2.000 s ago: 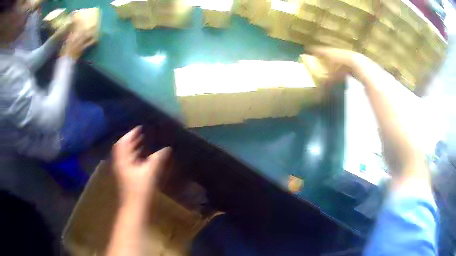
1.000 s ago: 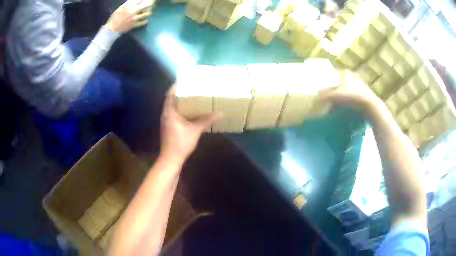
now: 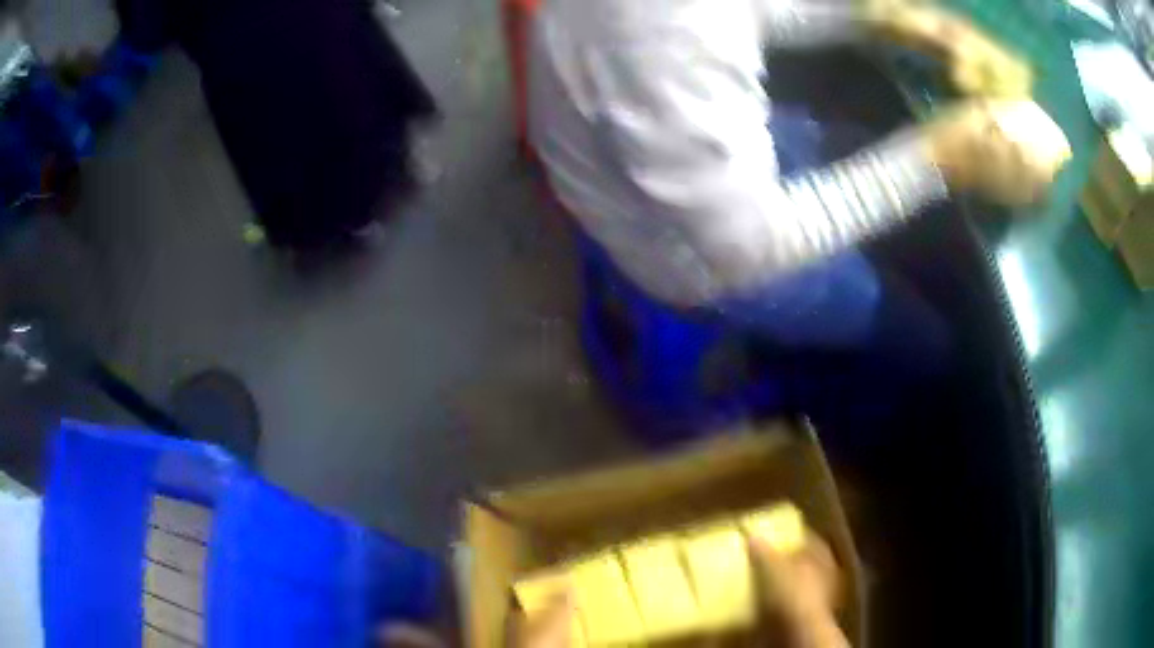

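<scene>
A row of several small kraft boxes [image 3: 658, 585] is held between my two hands inside the open large corrugated carton [image 3: 845, 532] at the bottom centre. My left hand [image 3: 547, 620] is at the left end of the row, partly cut off by the lower edge and blurred. My right hand [image 3: 797, 592] is at the right end, fingers against the end box. The carton's bottom is hidden by the row and my hands.
A blue plastic tote [image 3: 297, 557] with kraft boxes stands left of the carton. A person in pale sleeves [image 3: 671, 165] sits beyond it on a blue stool [image 3: 658, 355]. The green bench [image 3: 1107, 418] runs along the right, with boxes [image 3: 1120, 209] on it.
The view has swung left and down from the bench. My hands have moved the gripped row of boxes off the bench and into the carton.
</scene>
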